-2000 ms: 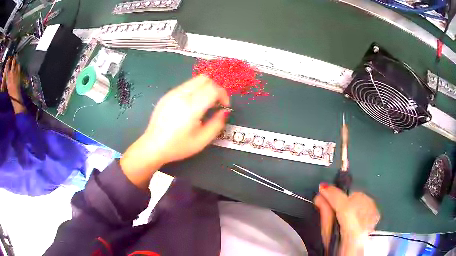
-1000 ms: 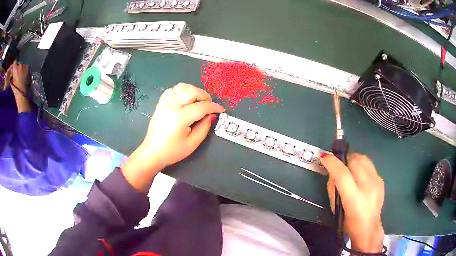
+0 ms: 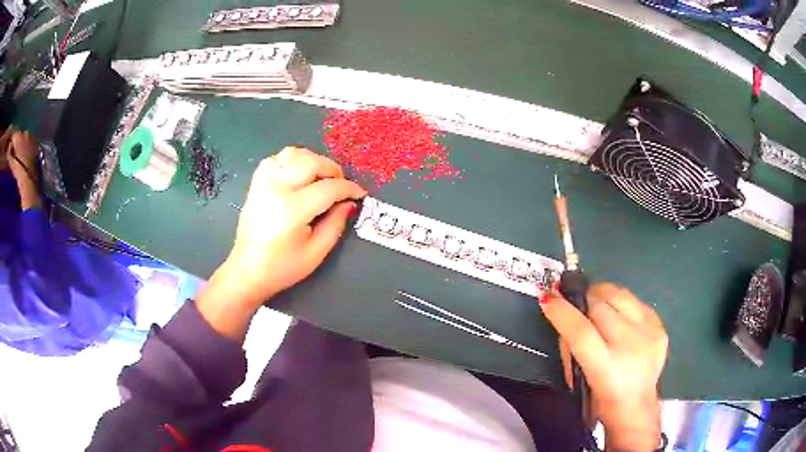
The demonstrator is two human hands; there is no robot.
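Observation:
A strip circuit board (image 3: pixel 452 246) with a row of dark-ringed round spots lies on the green mat in front of me. My left hand (image 3: pixel 296 216) is at its left end, thumb and index finger pinched close together; whether they grip the board or something small is hidden. My right hand (image 3: pixel 610 340) holds the soldering iron (image 3: pixel 572 278) by its black handle, tip pointing away from me, with a fingertip at the board's right end. Tweezers (image 3: pixel 468 325) lie on the mat below the board. A pile of red wire pieces (image 3: pixel 384 141) lies beyond the board.
A white rail (image 3: pixel 460 110) crosses behind, with stacked strip boards (image 3: pixel 231 71) at its left. A solder spool (image 3: pixel 150 161) and black pieces (image 3: pixel 204 172) are left. A fume fan (image 3: pixel 676 159) and a dark holder (image 3: pixel 757 311) are right. A person in blue (image 3: pixel 62 274) is far left.
Since the first frame, my left hand moved to the board's left end and my right hand reached its right end. The board is tilted more, its left end farther from me.

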